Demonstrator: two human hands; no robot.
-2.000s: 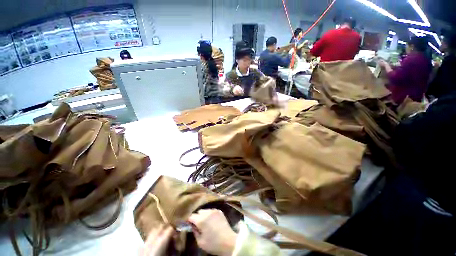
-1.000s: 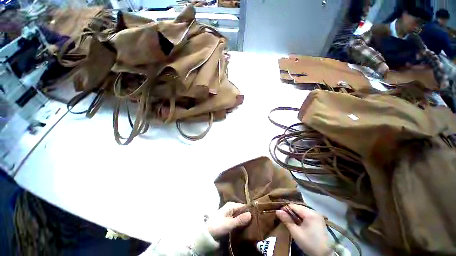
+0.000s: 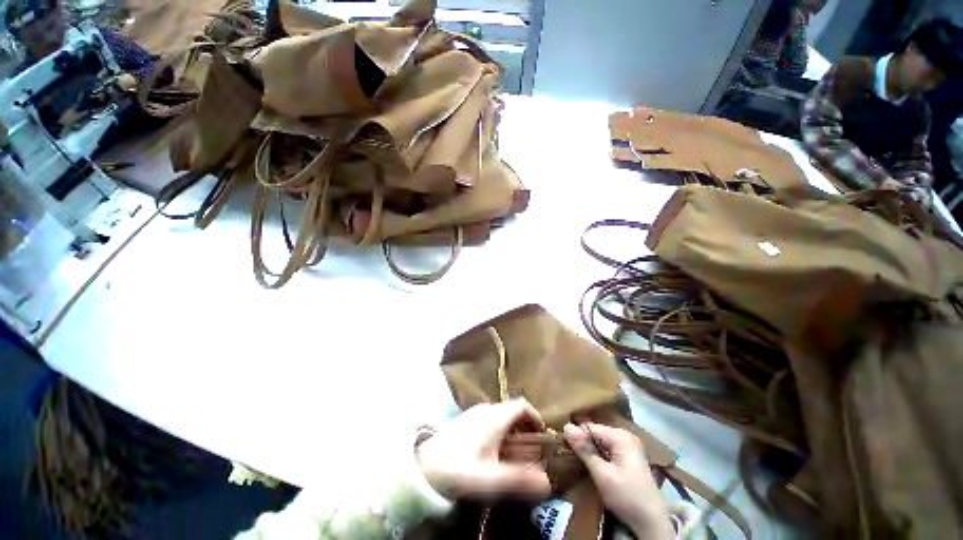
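A brown handbag (image 3: 544,359) lies at the near table edge with its mouth towards me. A thin pale-yellow zip or binding line (image 3: 501,364) runs down its upper part. My left hand (image 3: 488,451), slightly blurred, is at the bag mouth with its fingers curled at the edge. My right hand (image 3: 623,477) pinches the bag edge just right of it; something small and dark shows at its fingertips, too small to name. A white label (image 3: 550,519) with dark print shows inside the bag below the hands.
A bag heap (image 3: 359,137) with hanging straps is at the back left. Another bag heap (image 3: 803,253) with coiled straps is on the right. Flat cut panels (image 3: 707,148) lie at the far side. A sewing machine (image 3: 63,127) stands left. A person (image 3: 876,116) sits at the far right.
The view has swung down and left since the first frame. Since the second, the bag's upper part has shifted slightly, and my left hand has turned with its back more towards me.
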